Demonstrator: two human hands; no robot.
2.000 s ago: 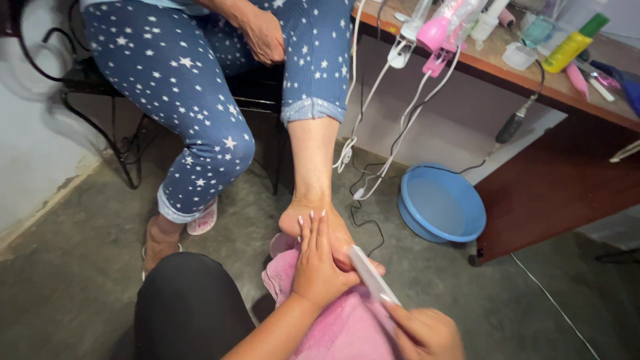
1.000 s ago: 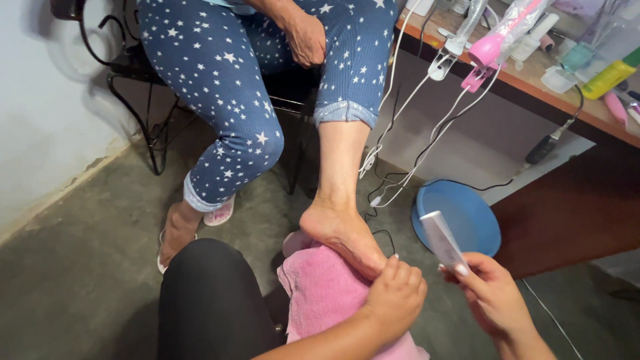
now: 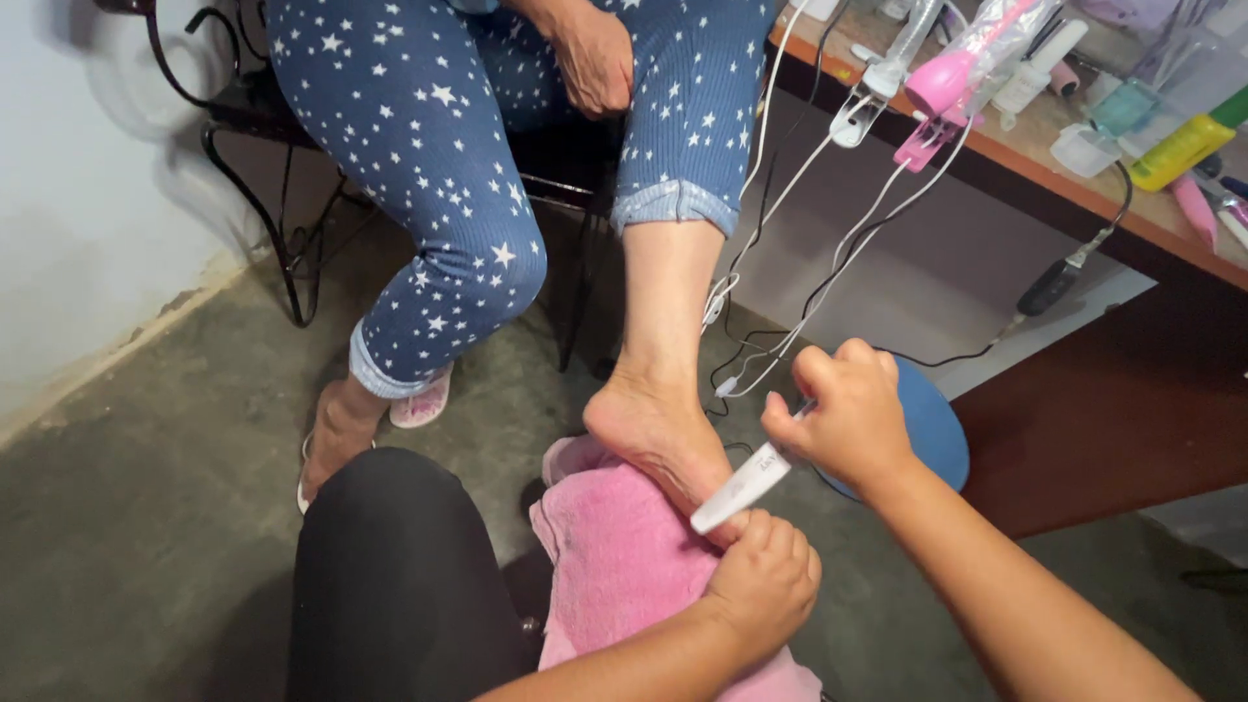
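Another person's bare foot (image 3: pixel 658 429) rests on a pink towel (image 3: pixel 624 556) over my knee. My left hand (image 3: pixel 770 580) is closed around the toe end of that foot, its fingers curled over the toes. In my right hand (image 3: pixel 853 414) is a white foot file (image 3: pixel 743 489), gripped by its handle; its flat end lies over the ball of the foot, close to my left hand. Whether the file touches the skin, I cannot tell.
A blue basin (image 3: pixel 931 429) stands on the floor behind my right hand. White and black cables (image 3: pixel 829 278) hang from a wooden table (image 3: pixel 1092 175) holding bottles and clip lamps. The seated person's other foot (image 3: pixel 336 429) is on the floor, left.
My left hand has gone from lying flat on the foot to gripping its toe end. The file, held away from the foot a second ago, is now over it. The view has shifted.
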